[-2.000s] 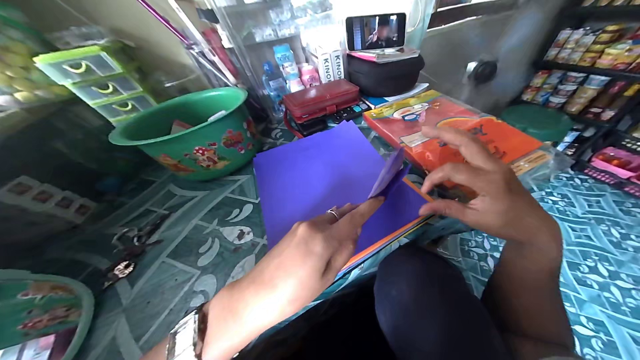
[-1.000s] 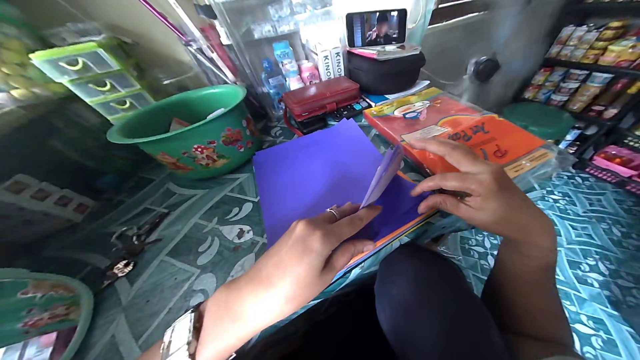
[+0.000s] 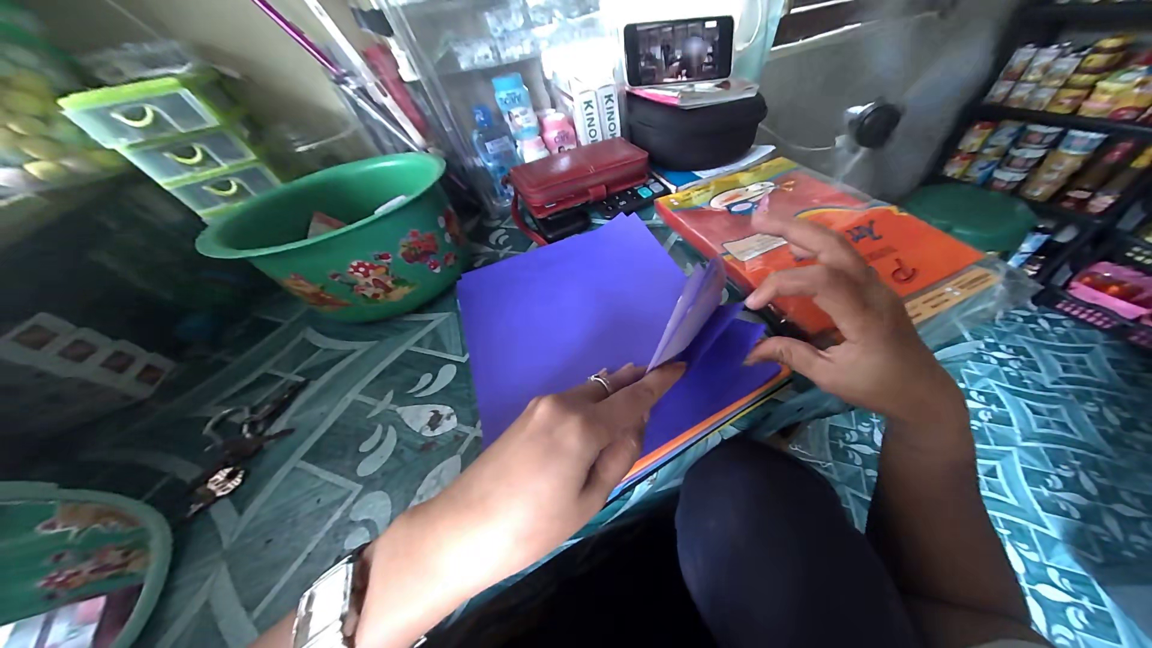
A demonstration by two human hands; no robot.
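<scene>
A stack of colored paper with a purple sheet (image 3: 567,315) on top lies on the patterned tablecloth. On its right part stands a smaller folded purple paper piece (image 3: 691,310), its flaps raised and fanned. My left hand (image 3: 576,432), with a ring and a wristwatch, presses its fingertips on the lower edge of that folded piece. My right hand (image 3: 837,315) is at the right side of the folds, fingers curved and apart, thumb and fingertips close to the right-hand flap; whether they touch it I cannot tell.
Orange art paper packs (image 3: 864,234) in plastic lie behind the right hand. A green basin (image 3: 360,243), a red wallet (image 3: 580,175), a calculator (image 3: 634,198) and a phone (image 3: 679,49) on a black case (image 3: 697,126) stand farther back. Keys (image 3: 238,445) lie at left, near another green basin (image 3: 148,531).
The fingers of my right hand have shifted slightly around the right flap. My left hand stays on the folded piece, whose raised flaps are now more spread.
</scene>
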